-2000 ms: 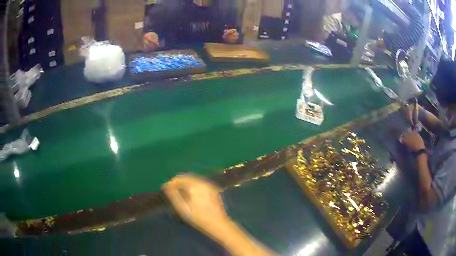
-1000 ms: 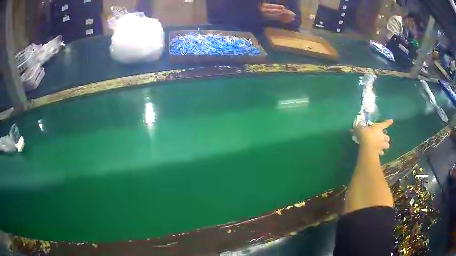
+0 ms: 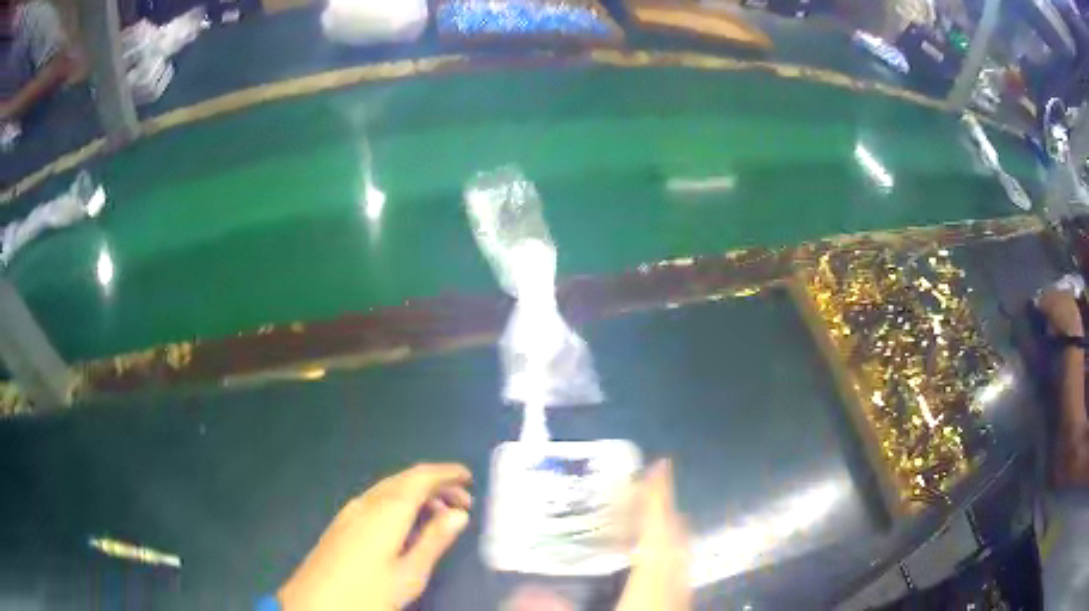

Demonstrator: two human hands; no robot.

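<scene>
A white power strip housing (image 3: 561, 507) lies open side up on the dark bench top in front of me, blurred, with dark parts or wires inside. A crinkled clear plastic bag (image 3: 531, 298) runs from its far side across the edge rail onto the green belt. My left hand (image 3: 388, 537) is just left of the housing, fingers curled and apart, holding nothing. My right hand (image 3: 657, 537) is blurred at the housing's right side, with fingers against or over it; its grip is not clear.
A tray of brass contacts (image 3: 908, 370) is at right. A small yellowish tool (image 3: 134, 551) lies at left. Beyond the green belt (image 3: 299, 239) are a box of blue varistors (image 3: 525, 17), a tan tray (image 3: 699, 24) and a white bundled bag (image 3: 374, 18). People's arms show at both sides.
The housing and its bag have come from the belt to the bench in front of me. My right arm has drawn back, and my left hand has come into view.
</scene>
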